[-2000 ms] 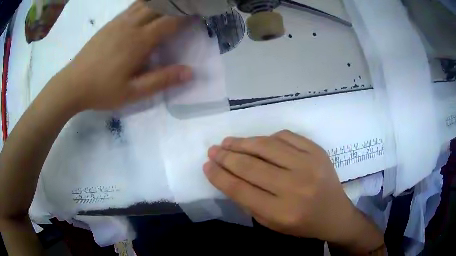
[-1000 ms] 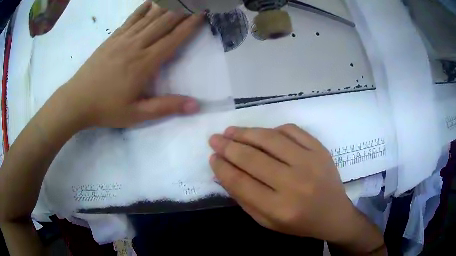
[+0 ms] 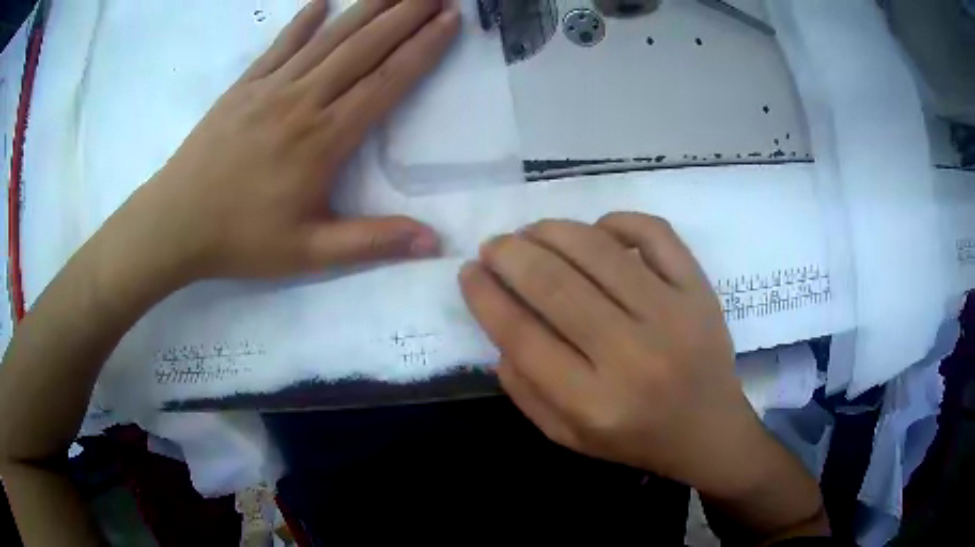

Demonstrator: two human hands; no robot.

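A thin white fabric piece (image 3: 460, 123) lies over the left part of the machine bed, its folded lower edge near the bed's front edge. My left hand (image 3: 273, 160) lies flat on the white cloth with fingers spread, fingertips near the top edge of the picture. My right hand (image 3: 615, 331) rests on the white table cover, fingers together and bent, fingertips just right of my left thumb. Whether it pinches any cloth is hidden. The metal needle plate (image 3: 529, 32) shows at the top; the needle is not visible.
The grey machine bed (image 3: 663, 107) has small holes. A translucent white cloth band (image 3: 882, 214) hangs over the right side. Printed ruler marks (image 3: 775, 294) run near the worn front edge. A red strip (image 3: 16, 203) is at far left. White cloth hangs below the table edge.
The view has shifted, so the bed sits higher and the tan roller is nearly out of view. The fabric no longer extends down to the front edge. My left hand is spread flatter; my fingertips are closer together.
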